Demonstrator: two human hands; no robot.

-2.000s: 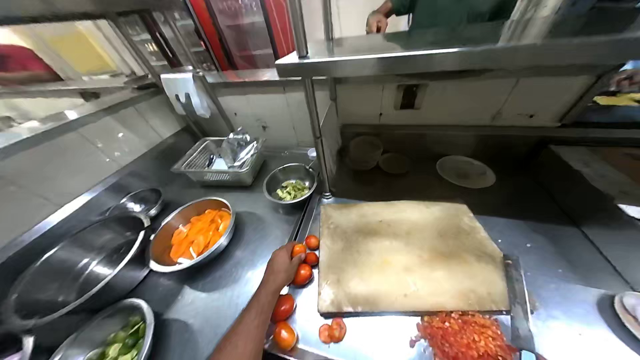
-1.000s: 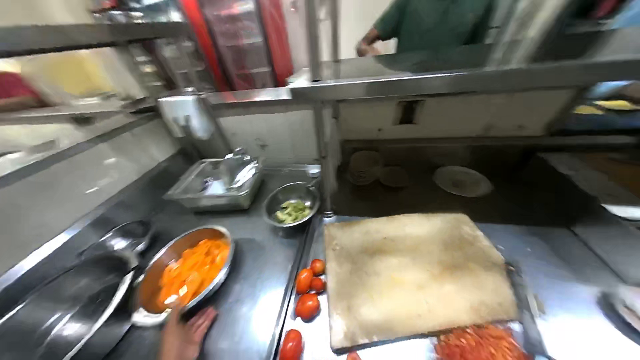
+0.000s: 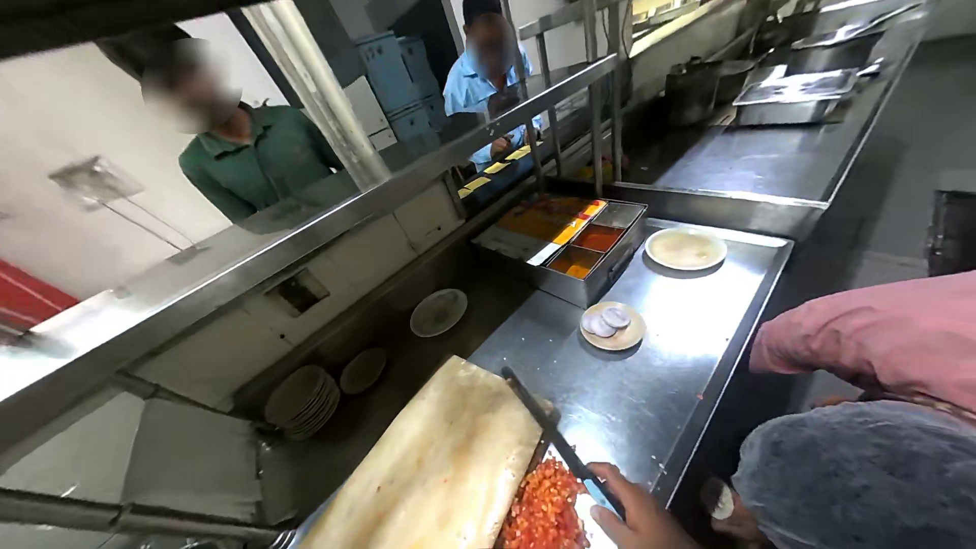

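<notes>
My right hand, at the bottom, is closed around the blue handle of a kitchen knife, its dark blade slanting up and left along the edge of a worn pale cutting board. Chopped tomato lies in a heap beside the board, just left of the hand. My left hand is outside the frame. On the steel counter beyond, a small plate holds sliced onion.
A steel tray of sauces and a pale plate stand farther back. Stacked plates sit left, under a steel shelf. A person in a hair net is close at right; two people stand behind the shelf.
The view has swung far to the right. My right hand has come into view, holding the knife that lay beside the board; my left hand, earlier by the carrot bowl, has left the frame.
</notes>
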